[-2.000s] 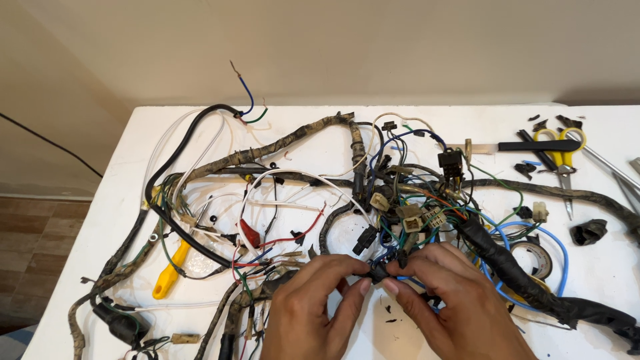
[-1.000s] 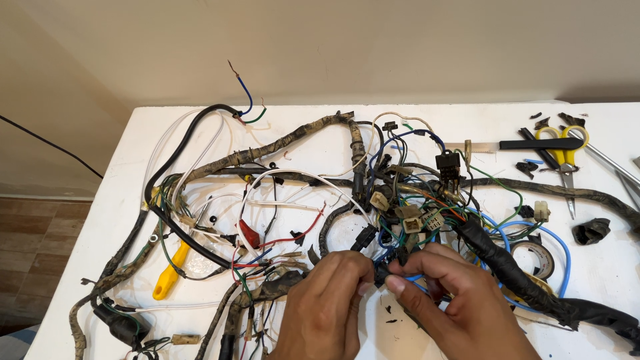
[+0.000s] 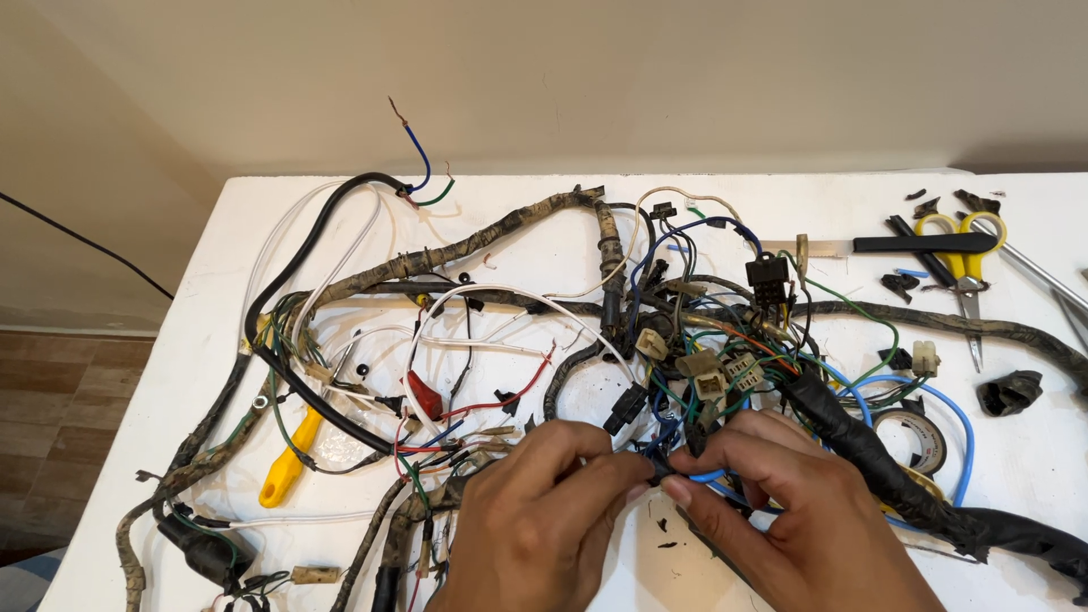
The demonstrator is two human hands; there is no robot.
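Observation:
A taped wiring harness (image 3: 884, 467) with many loose wires and connectors spreads over the white table. At its lower centre, my left hand (image 3: 552, 510) and my right hand (image 3: 773, 501) pinch a short dark, taped-looking piece (image 3: 660, 467) between thumbs and fingers, with blue wires beside it. The fingertips nearly meet and hide part of it. Just above them lie a black connector (image 3: 626, 410) and pale plastic connectors (image 3: 710, 384). A black relay-like block (image 3: 767, 279) sits higher up, to the right. Behind my right hand rests a roll of tape (image 3: 933, 442).
Yellow-handled scissors (image 3: 971, 263) and a black-handled blade (image 3: 922, 244) lie at the back right, among black scraps (image 3: 1010, 393). A yellow-handled tool (image 3: 291, 459) lies at the left. Blue and green wires with bare ends (image 3: 416, 153) stick up past the back edge.
My left hand's fingers have shifted slightly and curled closer around the dark piece. My right hand stays at nearly the same place, and the harness lies as before.

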